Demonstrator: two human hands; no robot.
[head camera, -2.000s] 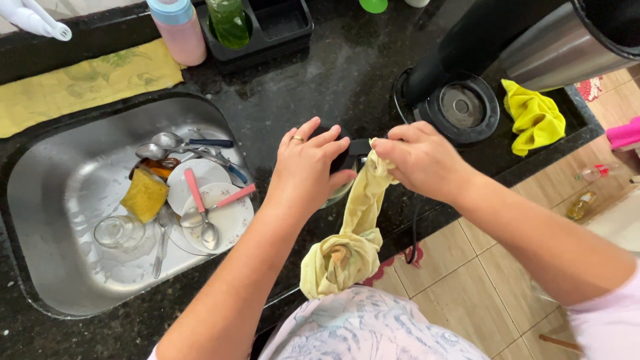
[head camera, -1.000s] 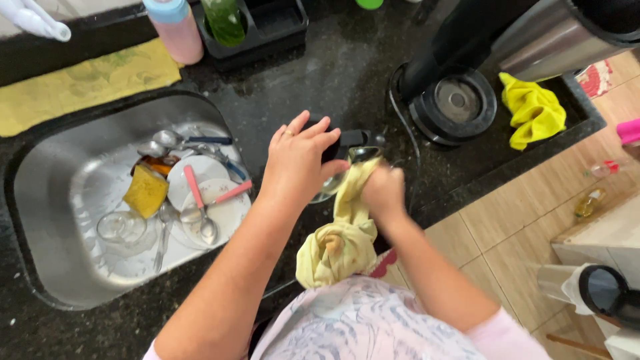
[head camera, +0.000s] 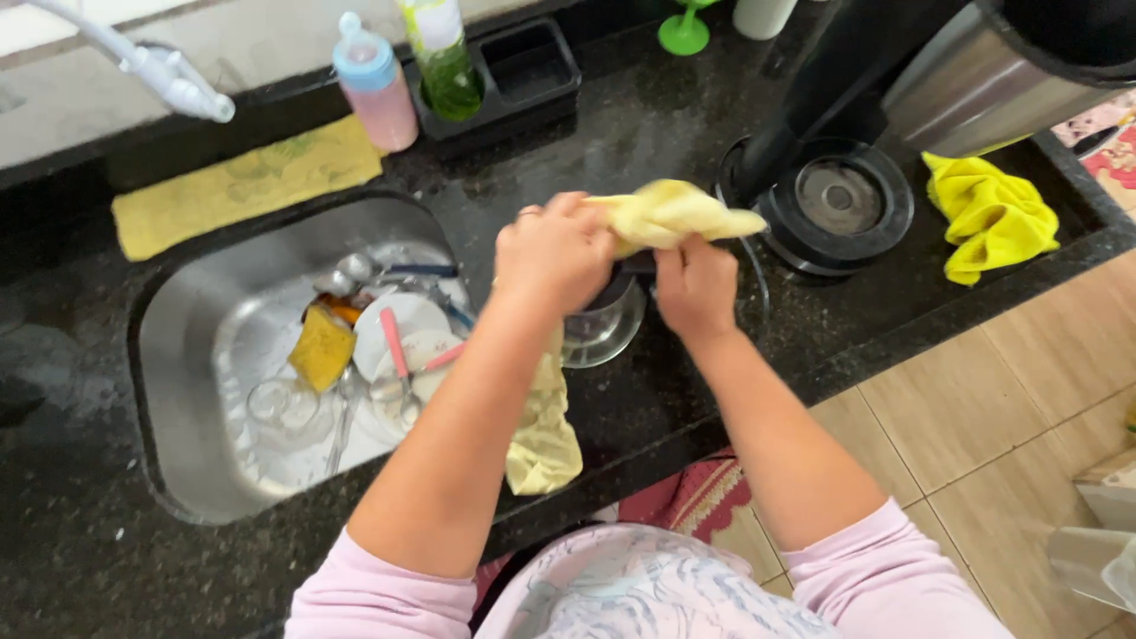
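Observation:
Both hands hold a pale yellow cloth (head camera: 674, 213) above a glass coffee carafe (head camera: 607, 333) with a black lid and handle, on the dark stone counter. My left hand (head camera: 559, 257) is closed on the cloth's left part, over the lid's side. My right hand (head camera: 697, 284) pinches the cloth from below, near the carafe's handle. Another length of the cloth hangs under my left wrist toward the counter's front edge. My arms hide part of the carafe and the cloth.
The steel sink (head camera: 186, 373) at left holds plates, spoons, a glass and a yellow sponge (head camera: 323, 348). A baby bottle (head camera: 377, 89) and black caddy (head camera: 532, 62) stand behind. At right are a coffee maker (head camera: 836, 206) and a bright yellow cloth (head camera: 994, 213).
The pale cloth's bundled part hung low by my shirt; now cloth is lifted over the carafe. My left hand, earlier spread on the lid, is now closed on cloth.

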